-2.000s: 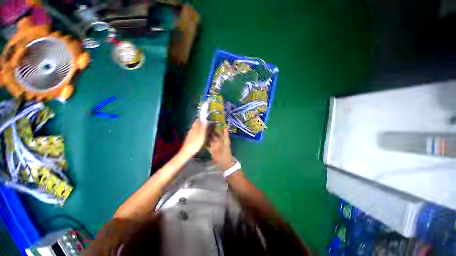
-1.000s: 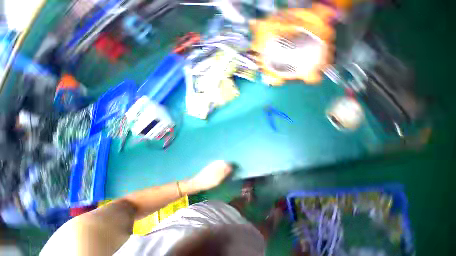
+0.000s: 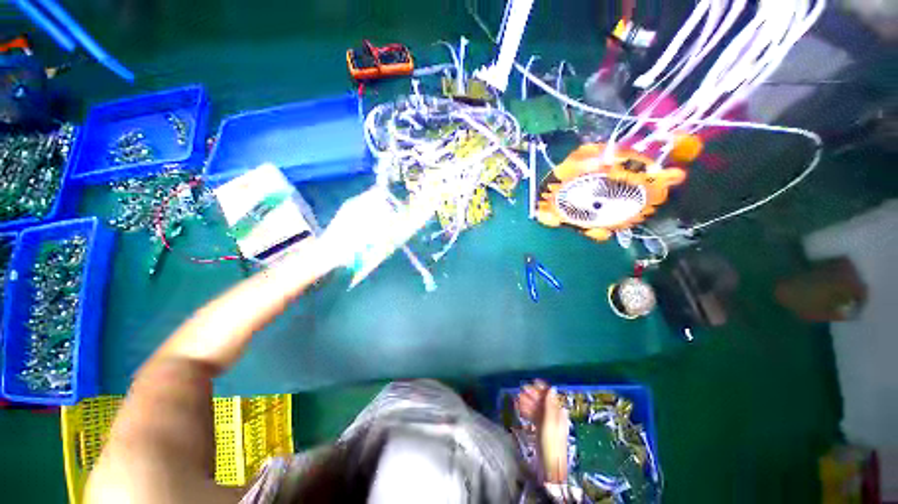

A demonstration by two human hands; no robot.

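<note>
A heap of yellow-tan circuit boards (image 3: 471, 177) tangled with white wires lies on the green bench. My left hand (image 3: 362, 228) is stretched out to the heap's near left side, overexposed and blurred. Bright white strands run beside it, and I cannot tell whether its fingers hold any. The blue bin (image 3: 650, 433), with boards and wires inside, stands below the bench edge at the lower right. My right hand (image 3: 537, 402) is over the bin's left part, small and blurred; its grip is unclear.
Blue-handled cutters (image 3: 540, 278) and a round reel (image 3: 633, 296) lie right of the heap, near the orange fan (image 3: 601, 200). A white box (image 3: 266, 212), an empty blue tray (image 3: 290, 138) and a filled parts tray (image 3: 54, 310) are left. A yellow basket (image 3: 251, 433) is below.
The view has swung from the bin to the bench. The board both hands held over the bin is no longer in them together. My left hand has moved across the bench to the heap.
</note>
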